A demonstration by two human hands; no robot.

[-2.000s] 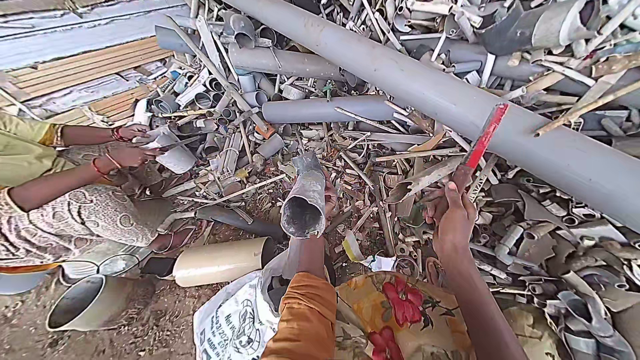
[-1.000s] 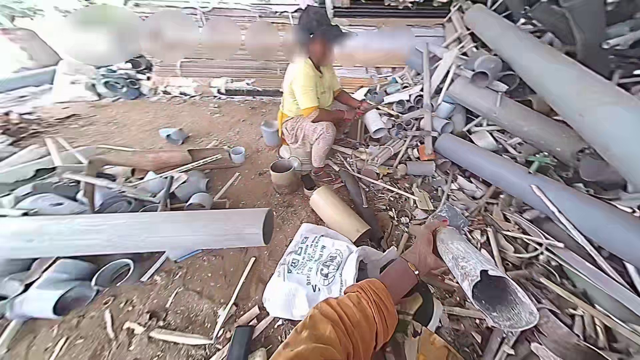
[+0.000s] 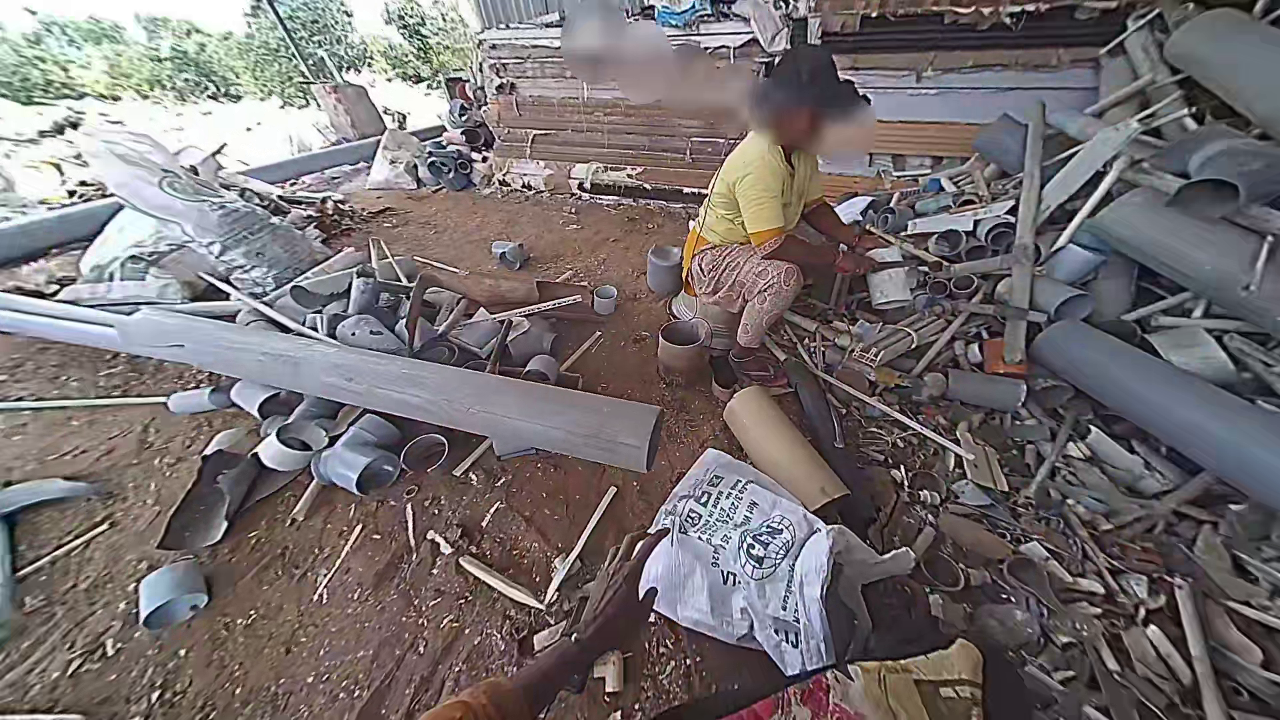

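My left hand (image 3: 620,595), below an orange sleeve, reaches over the soil at the left edge of a white woven sack (image 3: 740,560). Its fingers are spread and no object shows in it; whether it touches the sack is unclear. The sack bears printing and lies beside a patterned cloth (image 3: 900,690) at the bottom edge. A beige pipe piece (image 3: 785,448) lies just behind the sack. My right hand is out of view.
A person in a yellow top (image 3: 765,190) sits beyond, handling a pale pipe piece (image 3: 890,287). A long grey pipe (image 3: 400,375) crosses the left, with grey pipe fittings (image 3: 360,460) near it. Scrap pipes (image 3: 1150,390) heap at the right.
The view has swung left. The grey pipe piece that my left hand held is no longer in it, and that hand is now left of the sack. My right hand with the red tool has left view.
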